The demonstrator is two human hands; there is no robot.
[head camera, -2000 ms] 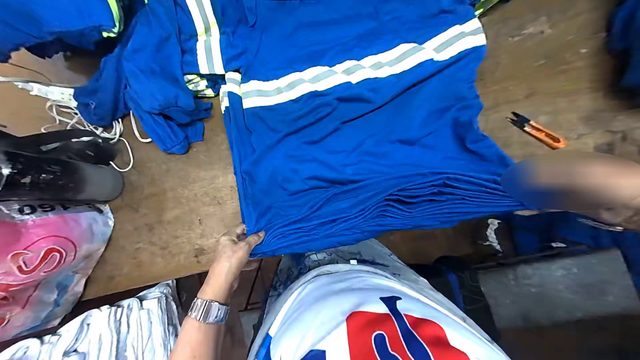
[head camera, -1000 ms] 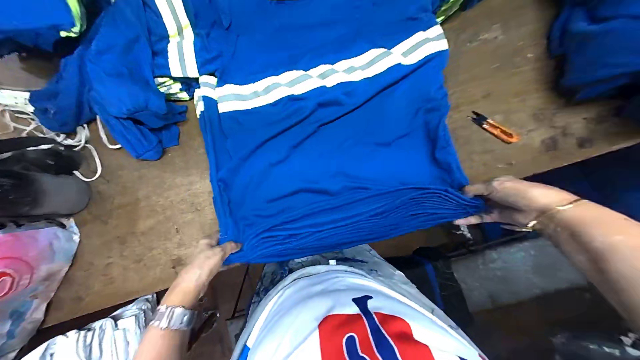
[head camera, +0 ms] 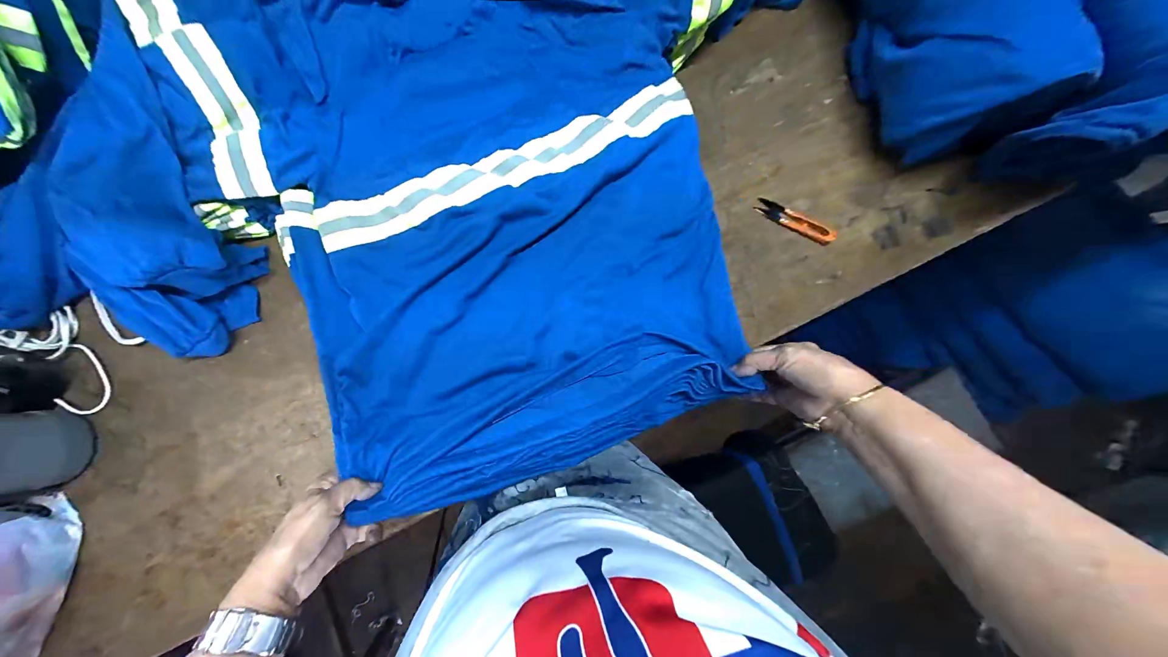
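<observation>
Blue shirts with silver and yellow-green reflective tape [head camera: 520, 246] lie stacked on a wooden table, their bottom hems layered at the near edge. My left hand [head camera: 315, 538], below a metal watch, pinches the near left corner of the hems between thumb and fingers. At the near right corner, my right hand [head camera: 798, 374] grips the hem layers, with its fingertips partly hidden by fabric. Orange thread snips [head camera: 798, 222] rest on the table to the right of the shirts, touching neither hand.
Folded blue garments [head camera: 976, 73] lie at the upper right. A blue sleeve [head camera: 164, 246] and white cords [head camera: 96, 374] are at the left, near a grey rounded object [head camera: 46, 452] and a plastic bag [head camera: 36, 566]. The wooden table's [head camera: 219, 456] near edge runs diagonally.
My right hand, blurred at the right side two seconds ago, has come to the hem's right corner and holds it. My left hand keeps the left corner. The view has shifted somewhat.
</observation>
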